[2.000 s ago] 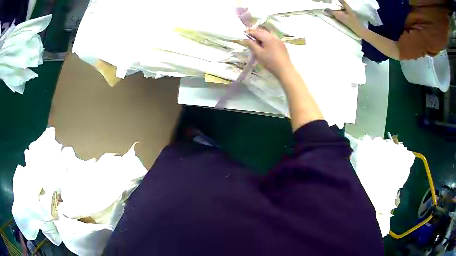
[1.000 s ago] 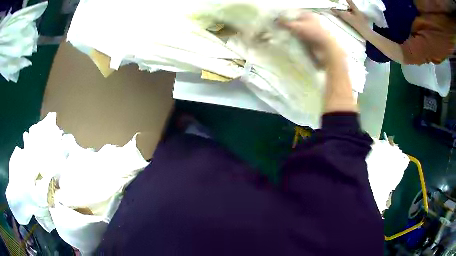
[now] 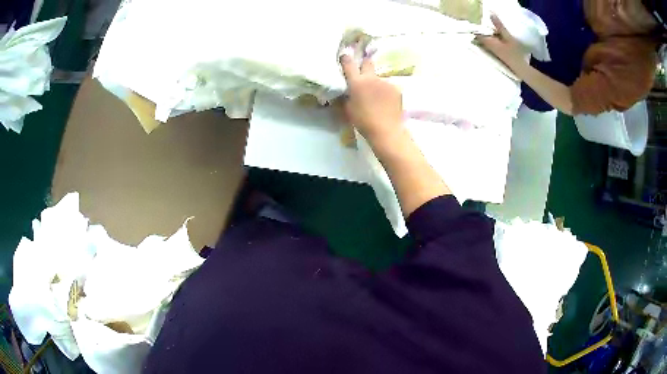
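White cut fabric pieces (image 3: 219, 44) lie in a wide heap on the white work table (image 3: 300, 142). My right hand (image 3: 371, 98) reaches in from below, its fingers closed on a gathered, tied-looking spot of the white fabric; a bit of pinkish band shows at the fingertips. A pale pink-lilac strip (image 3: 442, 118) lies right of my wrist. Tan pieces (image 3: 395, 62) show between the white layers. A white piece hangs over the front table edge beside my forearm. My left hand is not in view.
A co-worker's hand (image 3: 505, 47) rests on the heap at upper right. A brown cardboard sheet (image 3: 146, 168) is at left. White bundles (image 3: 110, 270) lie lower left and on a yellow-framed trolley (image 3: 607, 285) at right. A white bucket (image 3: 618, 130) is behind the co-worker.
My right hand swept right, then came back left and down. White fabric around it has shifted, uncovering more of the table front. The lilac strip now lies right of my wrist.
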